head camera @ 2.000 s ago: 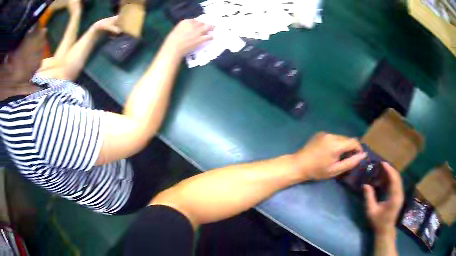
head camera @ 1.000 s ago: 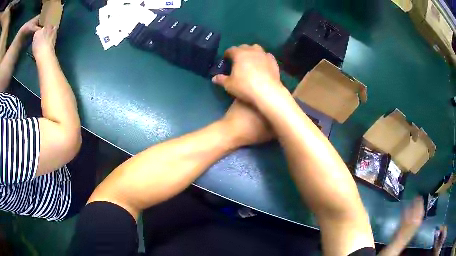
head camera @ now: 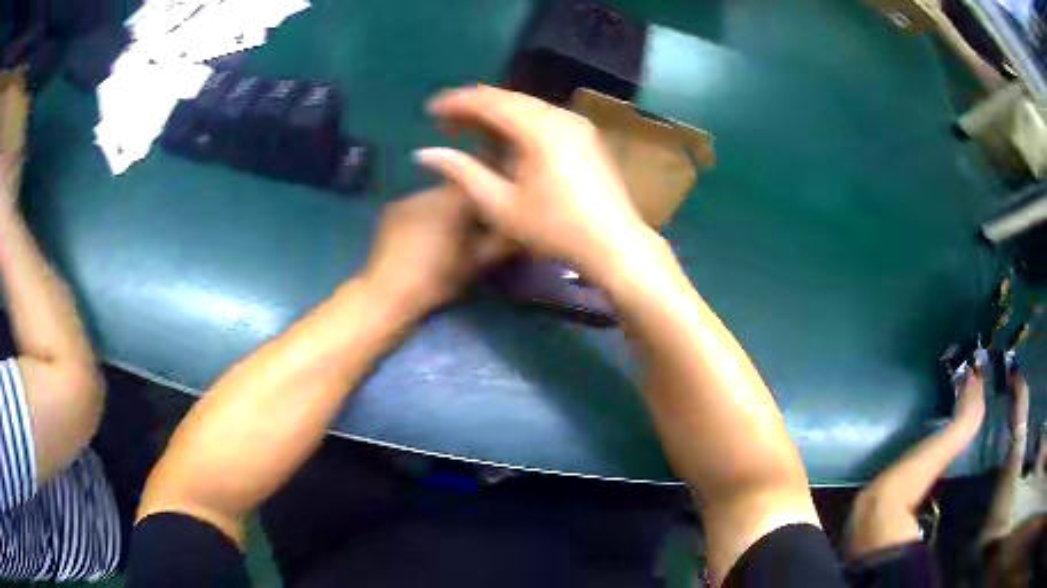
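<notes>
An open retail box stands in front of me, with its brown lid (head camera: 649, 161) raised and its dark body (head camera: 563, 287) partly hidden by my hands. My right hand (head camera: 534, 172) is over the box's left side, blurred, with thumb and forefinger apart and nothing visible between them. My left hand (head camera: 431, 236) is just below and left of it, blurred and partly covered; its fingertips are hidden, so its grip cannot be told. A row of small black units (head camera: 270, 126) with white logos lies to the left.
A black tray stack (head camera: 580, 46) stands behind the box. White papers (head camera: 172, 63) are scattered at the upper left. A person's arm (head camera: 52, 299) is at the left edge, and another person's arm (head camera: 918, 459) is at the lower right. Cartons (head camera: 1005, 121) are at the upper right.
My right hand has moved from the row's right end back towards the box. My view has shifted right. The second open box with shiny bags no longer shows beside the first.
</notes>
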